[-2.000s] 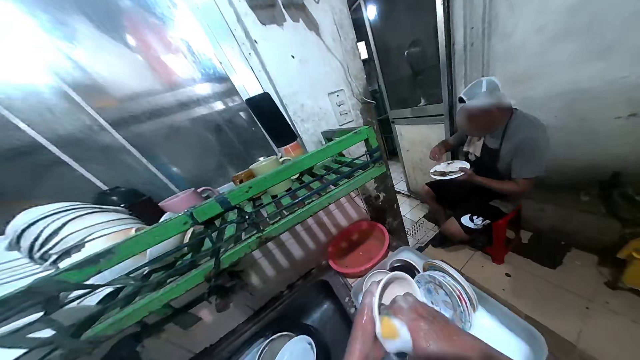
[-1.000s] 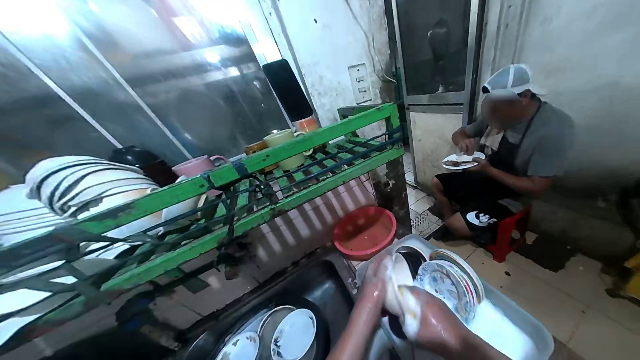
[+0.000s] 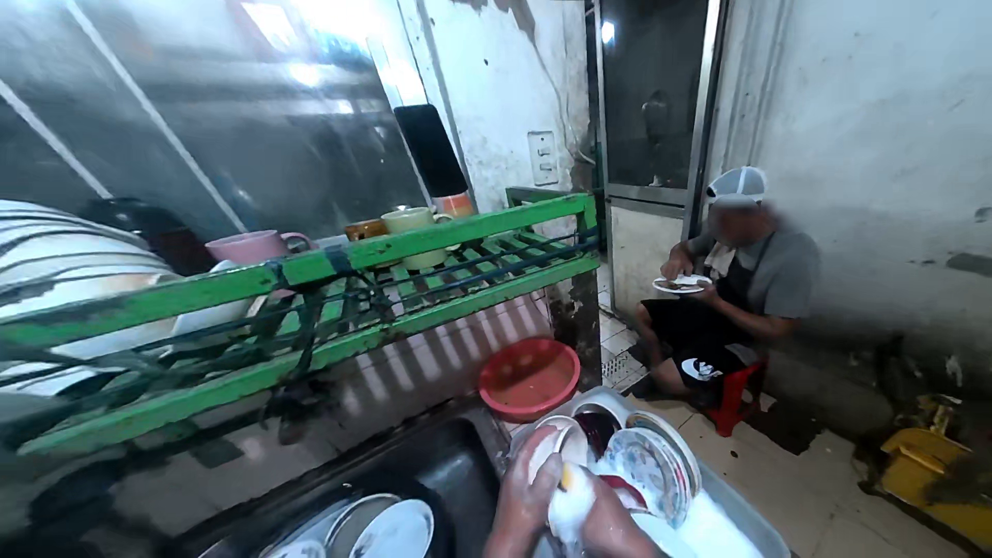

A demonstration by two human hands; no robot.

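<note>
A small pale bowl (image 3: 556, 446) is gripped in my left hand (image 3: 523, 492) above a grey tub. Against it my right hand (image 3: 604, 519) holds a foamy sponge (image 3: 573, 496), white with a bit of yellow showing. Suds cover the sponge and partly hide my fingers. Just right of my hands, several patterned plates (image 3: 647, 473) lean in the grey plastic tub (image 3: 744, 515), with foam around them. A dark bowl (image 3: 595, 430) lies behind the held bowl. Plates (image 3: 395, 531) rest in the dark sink at the lower left.
A green slatted rack (image 3: 465, 232) carries stacked white dishes (image 3: 62, 271), a pink mug (image 3: 252, 246) and a light green cup (image 3: 411, 225). Behind the tub is a red plastic basin (image 3: 531, 380). Someone sits on a red stool (image 3: 732, 395) at the right, holding a white plate (image 3: 682, 284).
The bowl has turned in my left hand, and its inside shows more than a second ago. My right hand and the sponge have stayed close against it. The seated person remains in place.
</note>
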